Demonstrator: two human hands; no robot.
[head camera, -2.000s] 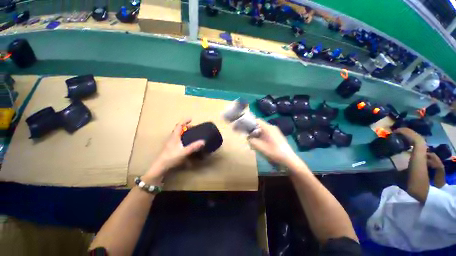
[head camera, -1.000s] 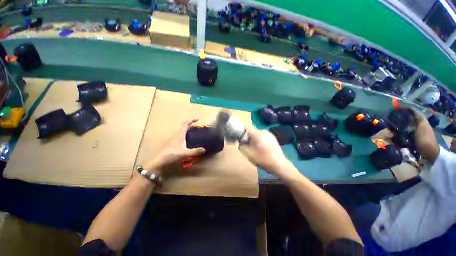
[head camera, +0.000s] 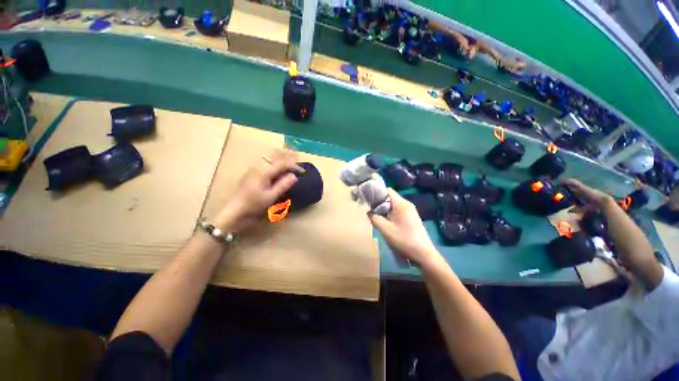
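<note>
A black rounded speaker (head camera: 307, 187) lies on the cardboard mat (head camera: 327, 257), with an orange wrist strap (head camera: 279, 210) hanging at its near left side. My left hand (head camera: 260, 190) is on the speaker's left side, fingers bent over its upper left; part of the speaker is hidden under it. My right hand (head camera: 402, 225) is closed around the handle of a mallet (head camera: 370, 190) wrapped in whitish cloth. The mallet head is raised just right of the speaker, apart from it.
Three loose grille shells (head camera: 119, 162) lie on the left cardboard. Rows of shells (head camera: 451, 202) lie on the green surface at right. Spaced speakers (head camera: 299, 97) stand on the green conveyor (head camera: 216, 85). At right, another person's arm (head camera: 633, 238) reaches among speakers (head camera: 571, 250).
The mallet has moved right, away from the speaker, and its head has turned. My left hand has shifted up over the speaker's left side. The neighbouring person's hand has lowered, and another speaker stands on the conveyor.
</note>
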